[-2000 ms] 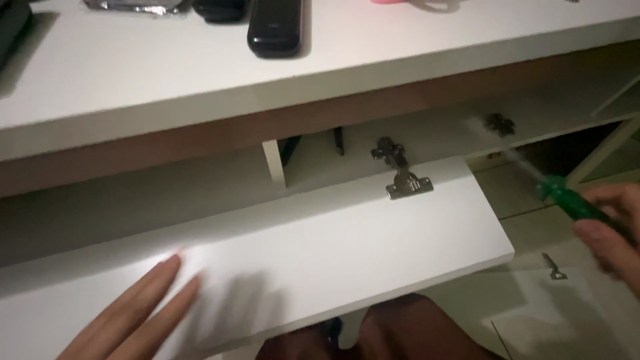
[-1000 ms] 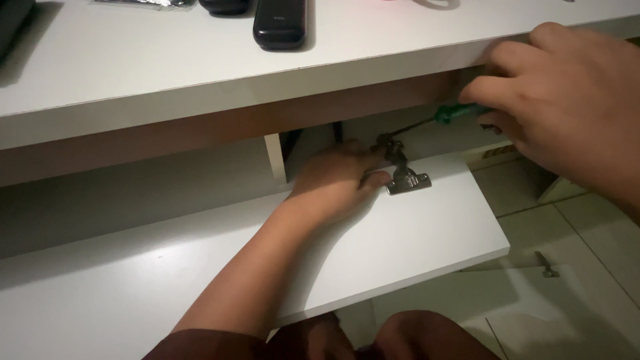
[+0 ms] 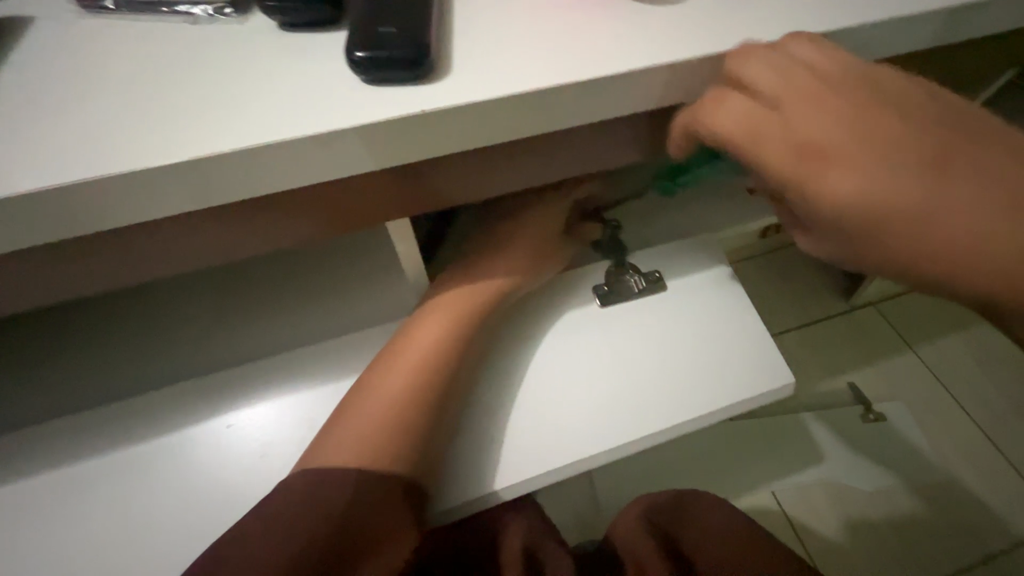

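Note:
A metal cabinet hinge (image 3: 628,284) lies on the inner face of a white hinged panel (image 3: 640,376), its arm reaching back into the cabinet. My left hand (image 3: 552,228) reaches under the cabinet top beside the hinge's arm; its fingertips are in shadow and blurred, so what they hold cannot be told. Above and to the right, my right hand (image 3: 788,136) is closed around the green handle of a screwdriver (image 3: 688,172). The screwdriver's shaft points left toward the fingers of my left hand, and its tip is hard to make out.
On the white cabinet top (image 3: 264,104) stand a black device (image 3: 392,40), another dark object (image 3: 302,12) and a clear plastic wrapper (image 3: 172,8). An upright divider (image 3: 408,252) is left of my left hand. Another white panel with a hinge (image 3: 870,408) lies on the tiled floor.
My left hand has gone from above the panel into the cabinet by the hinge. My right hand has brought the screwdriver from the far right to the hinge's arm.

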